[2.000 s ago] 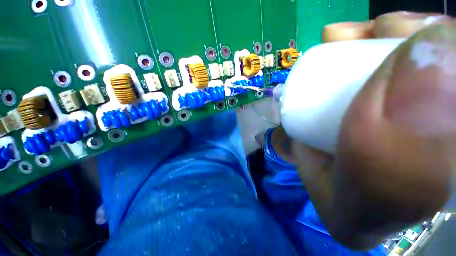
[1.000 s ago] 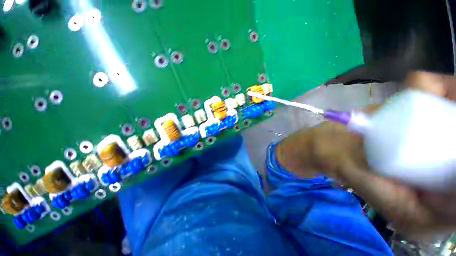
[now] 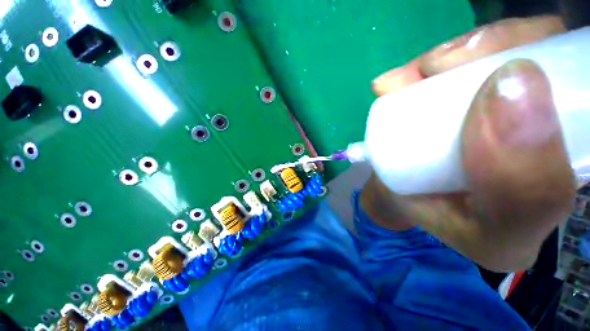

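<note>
My right hand [image 3: 504, 155], bare, is closed around the white glue bottle [image 3: 420, 123], which points left. Its purple-hubbed dispensing needle [image 3: 327, 157] reaches the last coil [image 3: 292, 180] at the right corner of the green circuit board [image 3: 213, 165]. The tip is near the coil's upper side, where some white glue [image 3: 279, 169] shows. Blue discs [image 3: 253, 226] sit below the coils along the near edge. White glue outlines the coil further left [image 3: 231, 218] and its neighbours. My left hand is out of the picture.
A green mat [image 3: 369, 39] lies beyond the board. A thin red edge [image 3: 301, 131] shows along the board's right side. Black components [image 3: 94, 45] stand at upper left. My blue-clothed lap [image 3: 291, 278] is below. Boards in a rack [image 3: 576, 258] show at lower right.
The view has shifted and the board appears turned, its row of coils now steeper. The bottle has come nearer the board's corner, and its needle stays at the last coil.
</note>
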